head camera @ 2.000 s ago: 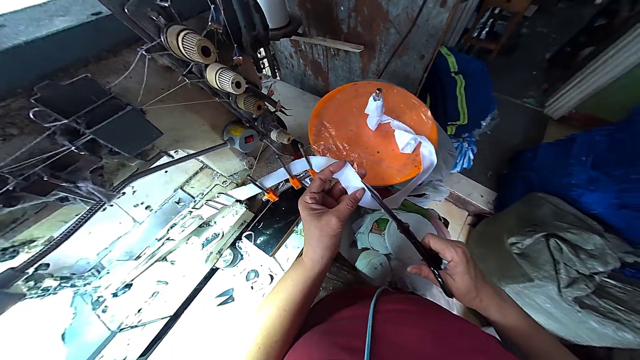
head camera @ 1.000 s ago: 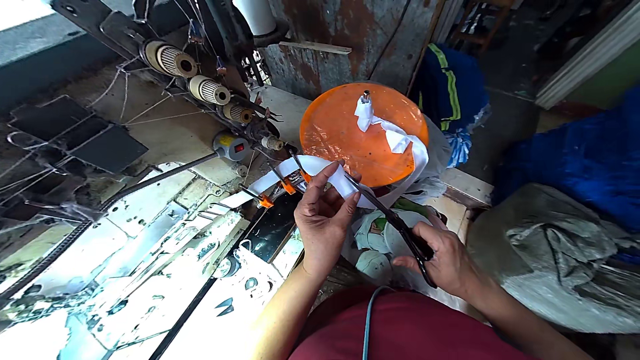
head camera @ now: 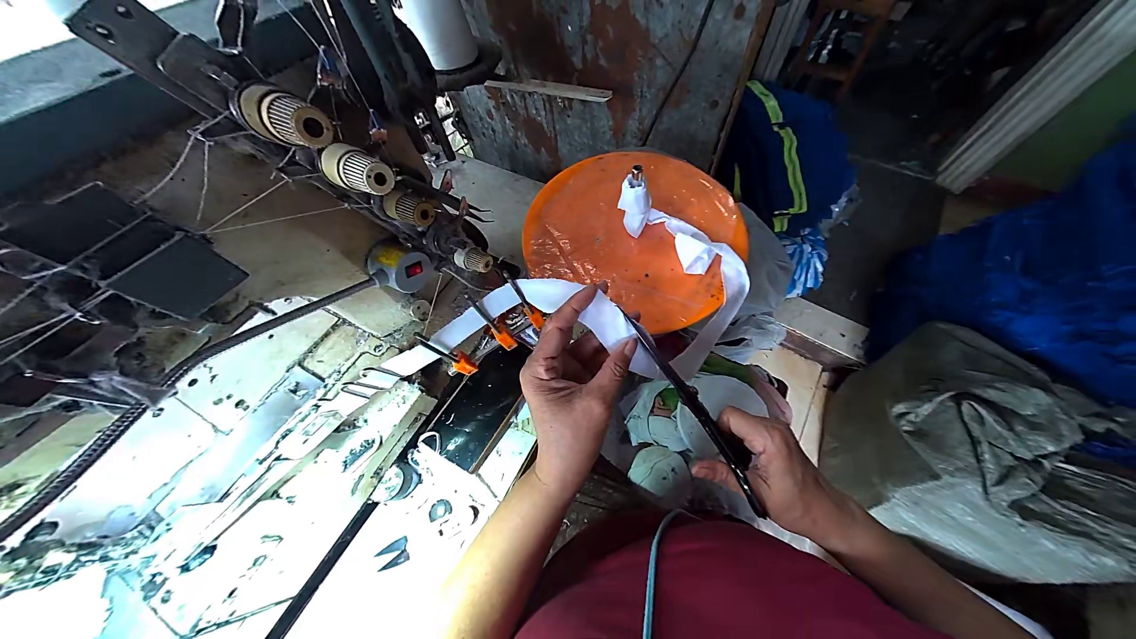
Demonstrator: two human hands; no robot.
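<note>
A white fabric strip (head camera: pixel 546 295) runs from the sewing machine's bed, past orange-tipped guide clips (head camera: pixel 504 336), to my left hand (head camera: pixel 575 382), which pinches it between thumb and fingers. Dark scissors (head camera: pixel 697 404) are held by their handles in my right hand (head camera: pixel 770 461). Their blades lie close together against the strip, just right of my left thumb; whether they cut it cannot be told. Beyond them the strip hangs down and loops up onto an orange round plastic disc (head camera: pixel 586 231), where its end wraps around a small upright metal post (head camera: pixel 637 173).
Ribbed tension knobs (head camera: pixel 358 169) and taut threads sit at the upper left above the brightly lit machine bed (head camera: pixel 240 497). Below the disc is a container with pale green fabric rolls (head camera: pixel 659 470). Grey sacking (head camera: pixel 967 417) and blue cloth (head camera: pixel 1021 266) lie at the right.
The scissor blades, spread apart one second ago, now lie close together. My left hand keeps its pinch on the strip throughout.
</note>
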